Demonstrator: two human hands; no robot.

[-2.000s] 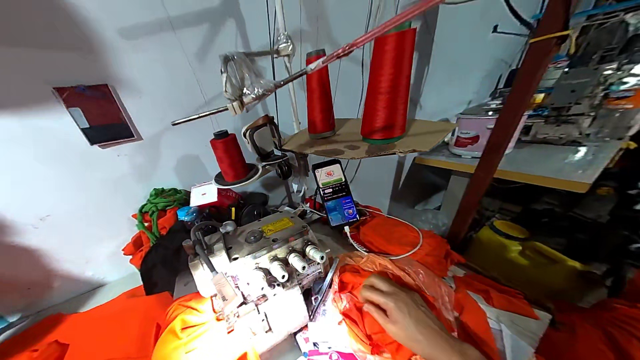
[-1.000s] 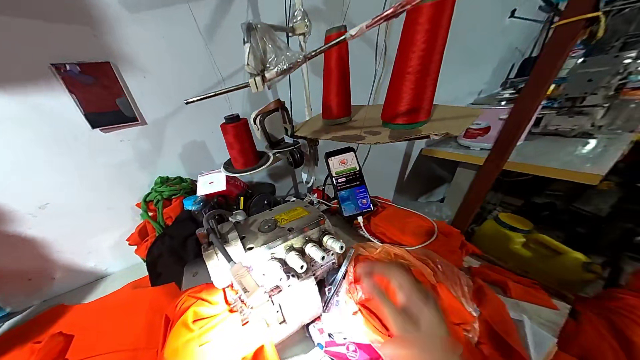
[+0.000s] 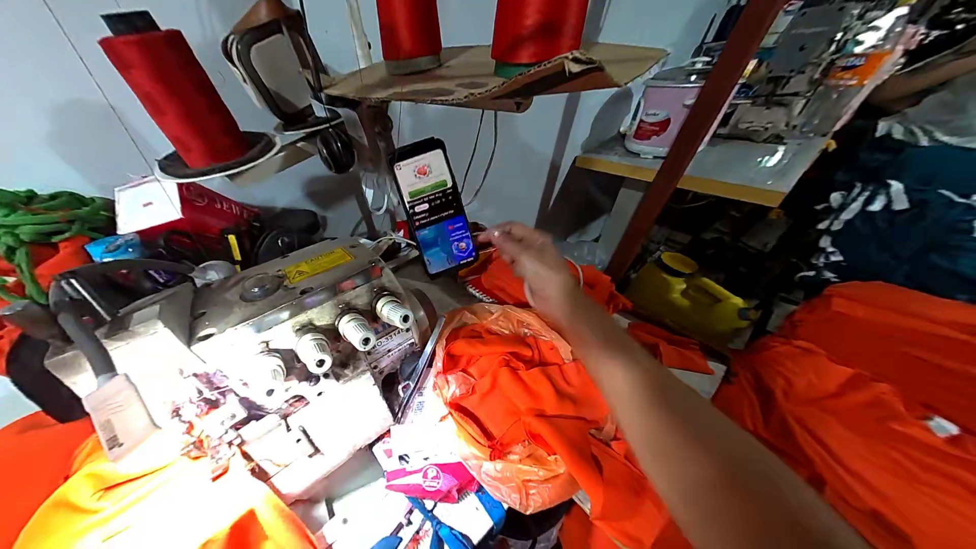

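My right hand [image 3: 534, 267] reaches in from the lower right, its fingertips close beside the lower right edge of an upright smartphone [image 3: 435, 206] with a lit screen. Whether the fingers touch the phone or its cable cannot be told. Below the hand, orange fabric [image 3: 526, 381] lies bunched in a thin plastic bag. An overlock sewing machine [image 3: 267, 305] with several white tension knobs stands at the left, brightly lit around its needle area. Orange cloth [image 3: 152, 503] lies in front of it. My left hand is not in view.
Red thread cones [image 3: 179, 99] stand above the machine, some on a cardboard shelf [image 3: 473, 76]. A dark red post [image 3: 694, 137] rises before a side table [image 3: 701, 179] with a pink cooker [image 3: 663, 114]. A yellow jug [image 3: 686, 297] sits below. A person's arm [image 3: 926, 80] shows at the far right.
My right hand has moved from over the bagged orange fabric to beside the phone. The view has shifted closer to the machine and phone.
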